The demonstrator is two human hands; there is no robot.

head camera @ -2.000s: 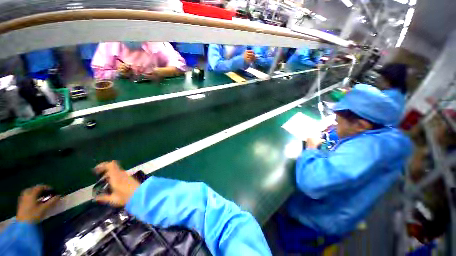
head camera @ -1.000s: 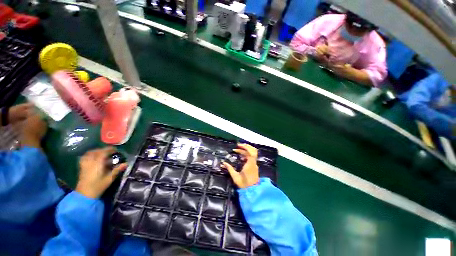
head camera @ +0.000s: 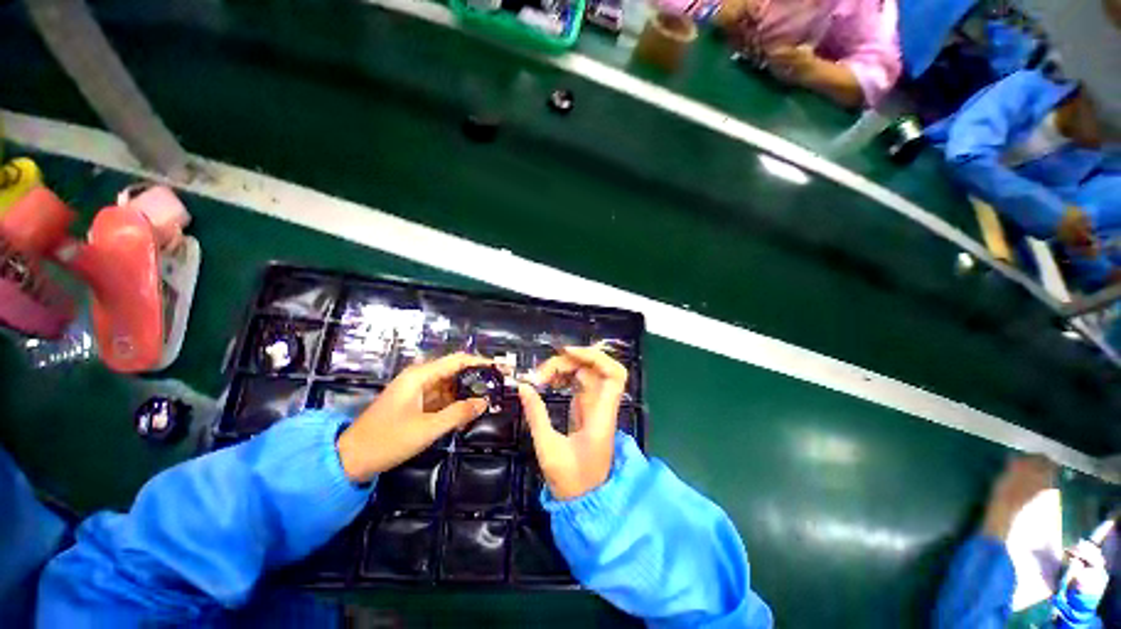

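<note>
My left hand (head camera: 416, 412) holds a round black unit (head camera: 481, 386) between thumb and fingers above the middle of the black blister tray (head camera: 403, 547). My right hand (head camera: 575, 418) is just right of the unit, thumb and forefinger closed together on a tiny white piece (head camera: 529, 378). The release liner sheet (head camera: 391, 329), with white pieces, lies on the tray's upper part. Another round black unit (head camera: 278, 353) sits in a pocket at the tray's upper left. One more unit (head camera: 160, 419) lies on the bench left of the tray.
A coral-pink fan (head camera: 125, 289) stands left of the tray. A white rail (head camera: 473, 261) runs behind the tray, with the green conveyor belt (head camera: 369, 135) beyond, carrying black units. A green bin (head camera: 523, 22) and tape roll (head camera: 665, 41) are across it. A neighbour's arm (head camera: 977, 578) is at lower right.
The view has turned down onto the tray. My hands have come together over it, the left bringing its unit in from the tray's left side. A unit now shows on the bench at left.
</note>
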